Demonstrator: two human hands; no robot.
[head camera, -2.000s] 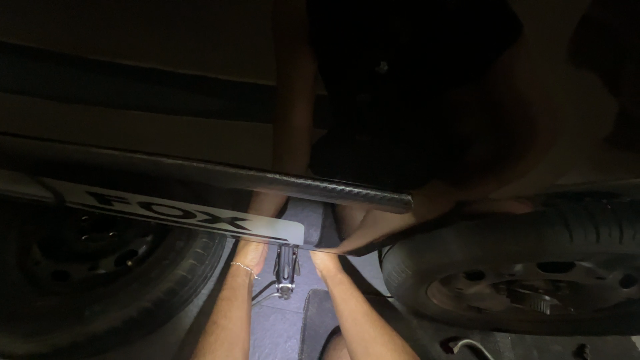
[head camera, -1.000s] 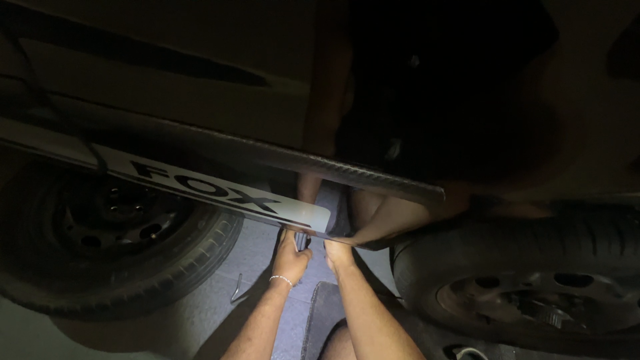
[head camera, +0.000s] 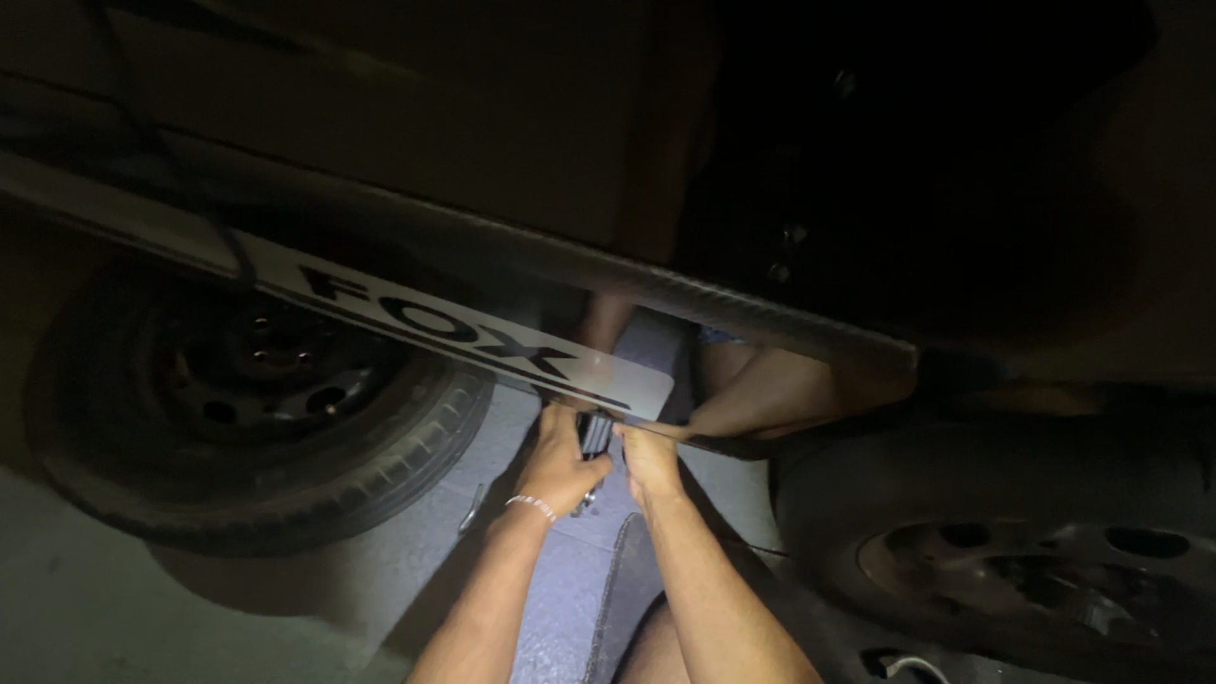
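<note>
A metal car jack (head camera: 597, 435) stands on the floor under the edge of a dark car's side sill (head camera: 750, 427). My left hand (head camera: 560, 465), with a bracelet at the wrist, is on the left side of the jack, thumb across its front and fingertips reaching up toward the sill. On the jack's right side is my right hand (head camera: 652, 461), its fingers partly hidden beneath the sill; whether it grips the jack cannot be told. A sill decal (head camera: 475, 342) with large dark letters runs above both hands.
A loose-looking wheel with a tire (head camera: 418, 475) lies at the left, partly beneath the car. At the right is another wheel (head camera: 1026, 570) in the shadow. A thin metal hook or rod (head camera: 471, 508) lies on the floor left of my forearm. A dark mat (head camera: 622, 589) is near my knee.
My left hand has come around the front of the jack, which showed between both hands two seconds ago. My right hand stays beside it. The view has shifted.
</note>
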